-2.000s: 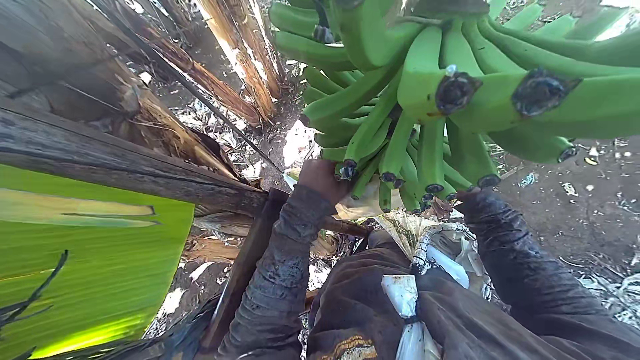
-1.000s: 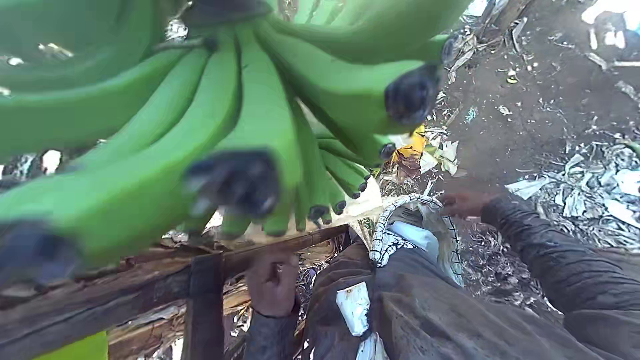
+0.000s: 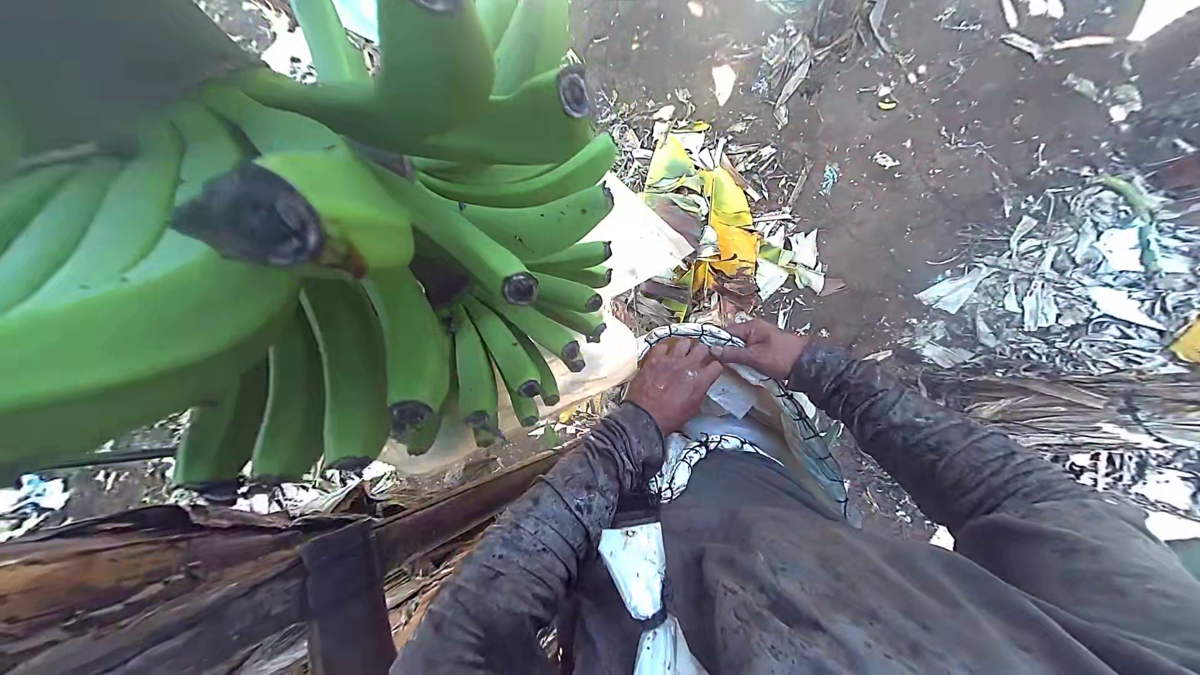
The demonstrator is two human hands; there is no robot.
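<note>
A white bag with a dark net pattern and a corded rim [image 3: 797, 431] hangs open at my waist, with pale material inside. My left hand [image 3: 673, 382] grips the near left part of its rim. On the far side of the rim, my right hand [image 3: 761, 349] pinches the edge, close beside the left. A large bunch of green bananas [image 3: 347, 234] with dark tips hangs at the upper left, near my left hand but apart from it. A pale sheet [image 3: 609, 347] shows behind and below the lower bananas. A white strip tied in a dark band [image 3: 647, 600] hangs below the bag.
A wooden ladder or frame [image 3: 347, 600] runs across the lower left, below the bananas. Yellow and green leaf pieces [image 3: 717, 216] lie on the ground ahead. Dry leaf litter [image 3: 1050, 281] covers soil at the right, with a long dry stalk [image 3: 1022, 403] below it.
My left hand has come from beside the wooden frame to the bag's rim. My hands, apart one second ago, are now side by side. The view has shifted.
</note>
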